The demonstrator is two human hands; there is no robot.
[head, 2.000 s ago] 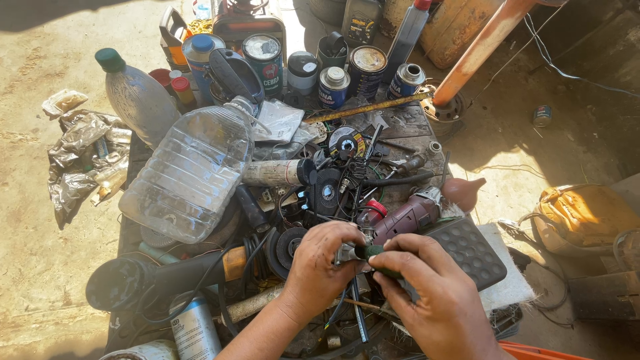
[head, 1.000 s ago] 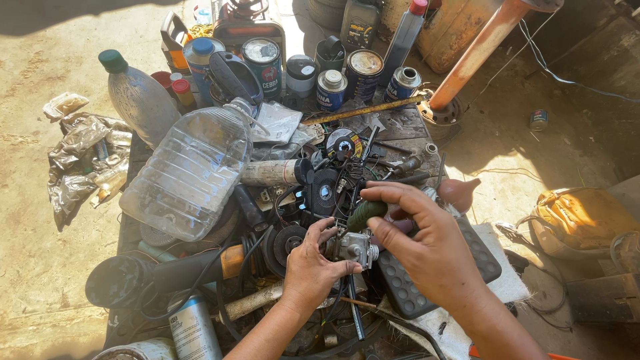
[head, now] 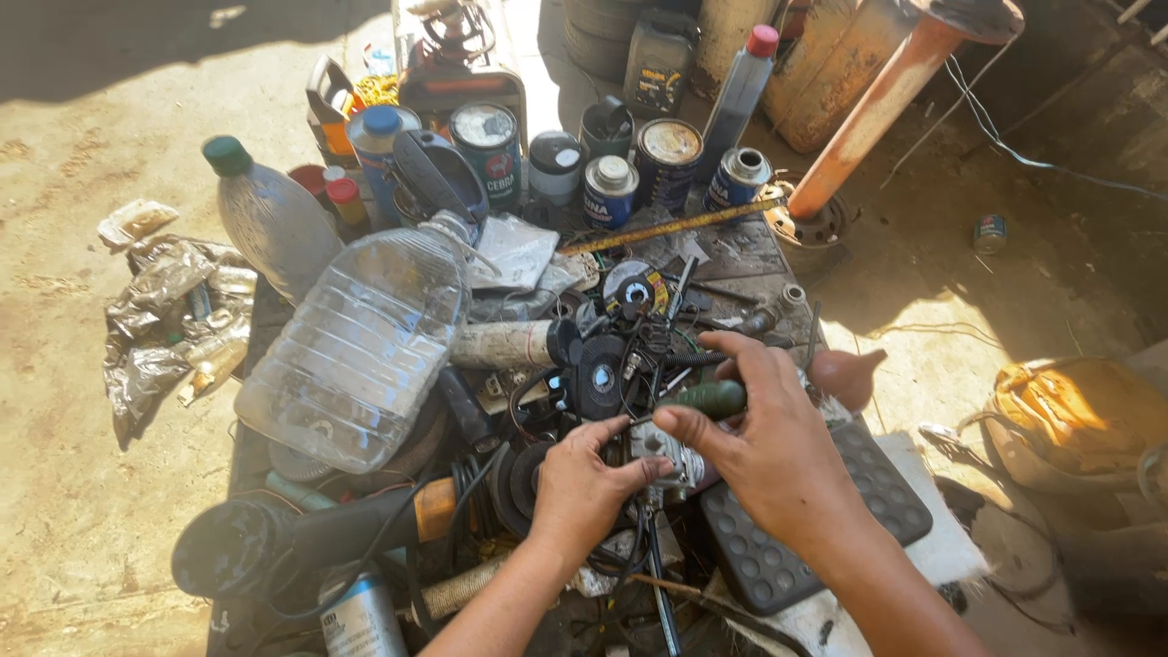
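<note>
My left hand [head: 593, 484] grips a small silvery metal part, perhaps a carburetor [head: 662, 453], between thumb and fingers. In my right hand [head: 766, 429] is a screwdriver with a green handle [head: 712, 400], lying nearly level over that part; its shaft points left to my left fingertips, and its tip is hidden there. Below my right hand lies a black dimpled tray [head: 776, 557]. Behind my hands are a black disc [head: 602, 376] and a cutting disc with a yellow label [head: 636, 290], among cables and loose parts.
A clear plastic jug [head: 356, 347] lies at the left of the cluttered wooden table [head: 730, 251]. Cans, including a green paint can [head: 486, 151], stand along its back. A black angle grinder [head: 319, 538] is at front left. An orange metal post [head: 867, 119] rises behind the right corner.
The green-handled screwdriver, upright over the metal part a second ago, now lies nearly level. My right hand has opened out around its handle. My left hand still holds the part.
</note>
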